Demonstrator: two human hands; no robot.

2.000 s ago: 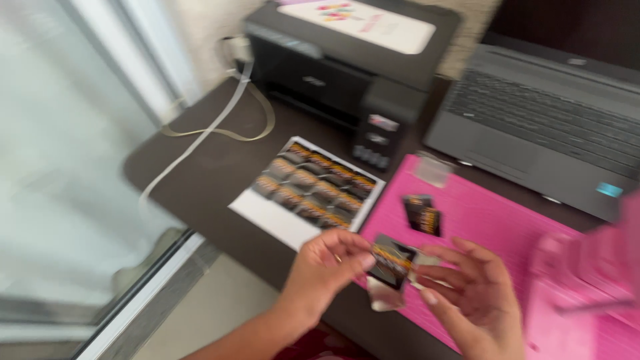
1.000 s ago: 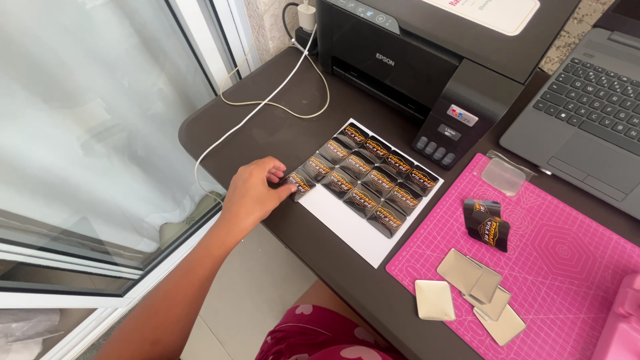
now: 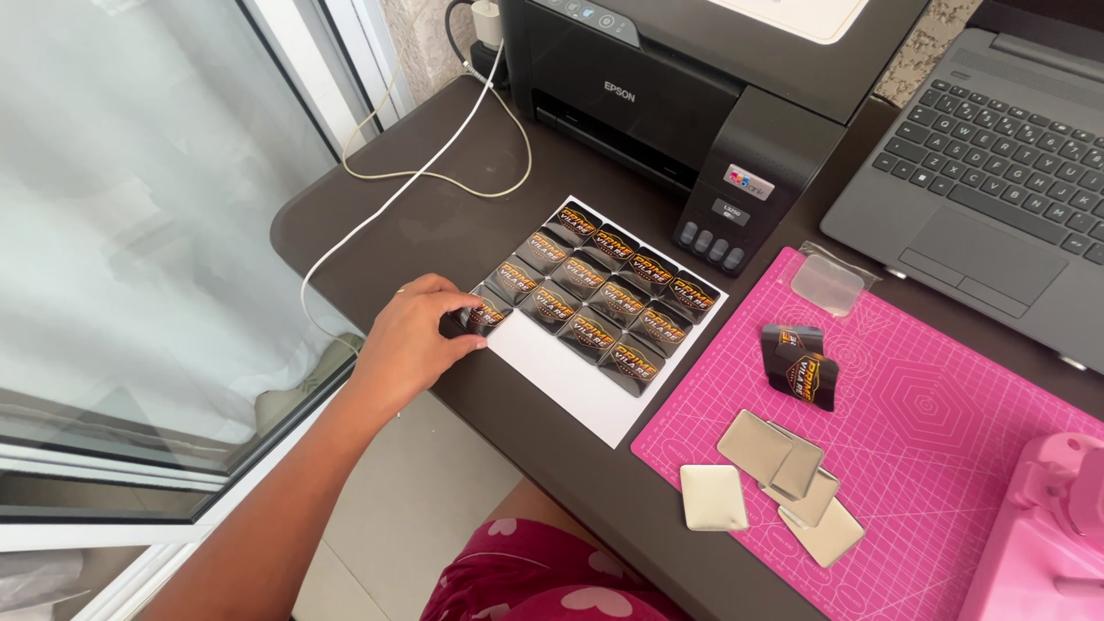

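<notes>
My left hand (image 3: 424, 332) has its thumb and fingers around the edges of a glossy black printed square (image 3: 483, 312) at the left corner of a white paper sheet (image 3: 565, 379). More such black squares (image 3: 586, 276) lie in rows on the sheet. To the right, on a pink cutting mat (image 3: 733, 362), are two curved black printed pieces (image 3: 802, 366), a clear plastic square (image 3: 826, 285) and several overlapping pale metal squares (image 3: 755, 446). Another metal square (image 3: 713, 498) lies over the mat's front edge. My right hand is out of view.
Behind the sheet stands a black Epson printer (image 3: 634, 95). A grey laptop (image 3: 975, 250) is at the right back. A pink machine (image 3: 1035, 535), partly cut off, stands at the lower right. White cables (image 3: 388, 203) loop over the dark table (image 3: 345, 233), beside a glass door (image 3: 155, 216).
Two seconds ago both hands held a black printed piece over the mat's edge. Since then my left hand has gone to the sheet's left corner, and my right hand has left the view.
</notes>
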